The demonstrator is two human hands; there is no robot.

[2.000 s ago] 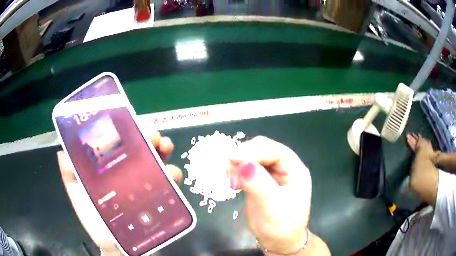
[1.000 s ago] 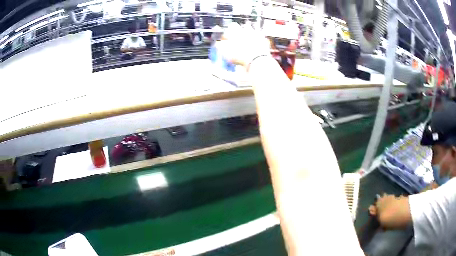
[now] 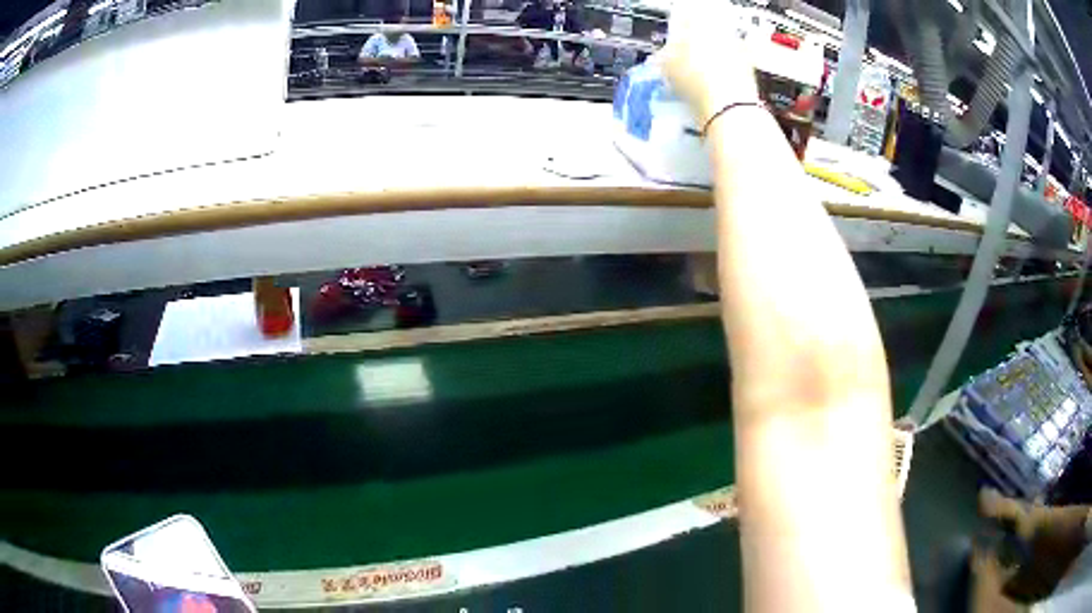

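My right hand (image 3: 707, 50) reaches up at the top of the view, over a white and blue soft pack (image 3: 661, 126) on the long pale shelf. The hand is washed out and its fingers are hard to see, so I cannot tell whether it grips the pack. My bare forearm runs down to the lower edge. The smartphone (image 3: 177, 569) shows only its upper part at the lower left, screen lit. My left hand is not in view.
A glossy green belt (image 3: 539, 443) lies below the shelf edge (image 3: 479, 228). Beyond it an orange-red bottle (image 3: 274, 308) stands on a white sheet (image 3: 198, 329). A grey pole (image 3: 976, 263), blue-white bagged goods (image 3: 1030, 413) and a neighbour's arm (image 3: 1030, 527) are at right.
Since two seconds ago the view has lifted from the white heap, and my right hand has left it for the shelf. Over the last second the hand and pack have shifted up and right in view.
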